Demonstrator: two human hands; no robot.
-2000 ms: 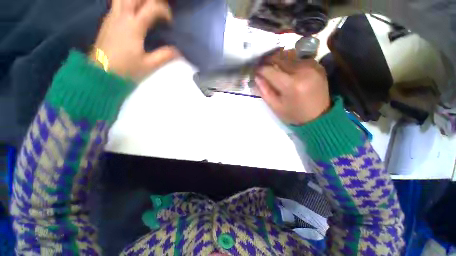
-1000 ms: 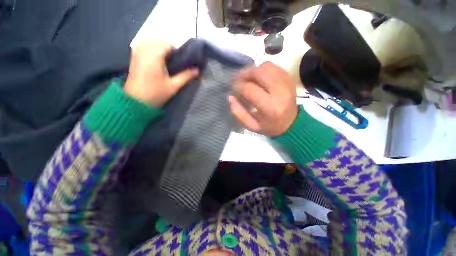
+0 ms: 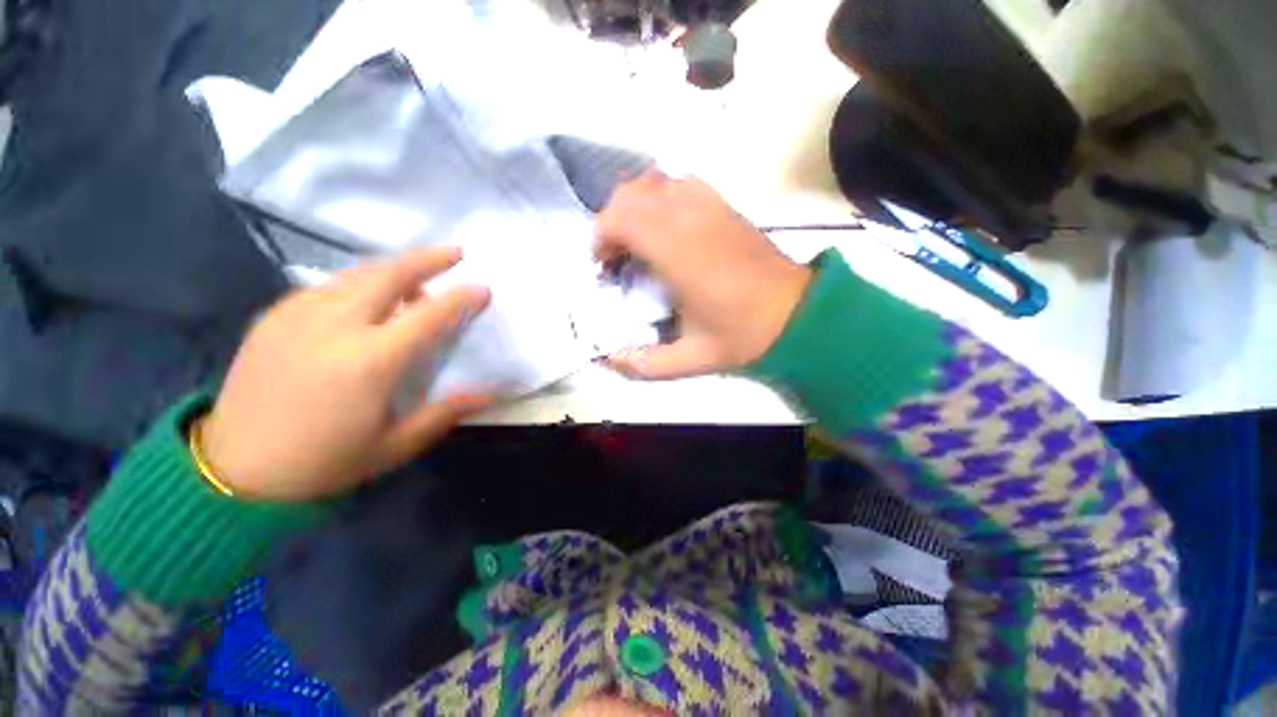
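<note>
A pale white-grey backing sheet (image 3: 406, 182) lies spread on the white machine table, with dark edges showing at its upper left. A piece of grey striped pocketing (image 3: 599, 165) shows beside my right hand. The dark garment panel (image 3: 112, 210) is heaped at the left. My right hand (image 3: 700, 273) grips the right edge of the pale sheet with bent fingers. My left hand (image 3: 357, 371) is at the sheet's lower left, fingers apart, over or on the cloth. The machine's metal parts and the grey cup-shaped fitting (image 3: 710, 53) are at the top edge.
Turquoise thread snips (image 3: 987, 273) lie right of my right hand, beside the black machine housing (image 3: 966, 98). A white roll (image 3: 1183, 315) lies at the table's right. A blue basket (image 3: 266, 651) is at the lower left. Striped and white scraps (image 3: 889, 574) are below the table edge.
The cloth has been turned and laid flat, pale side up, where the striped strip hung between my hands before. My left hand has moved down and left and opened. The view has shifted.
</note>
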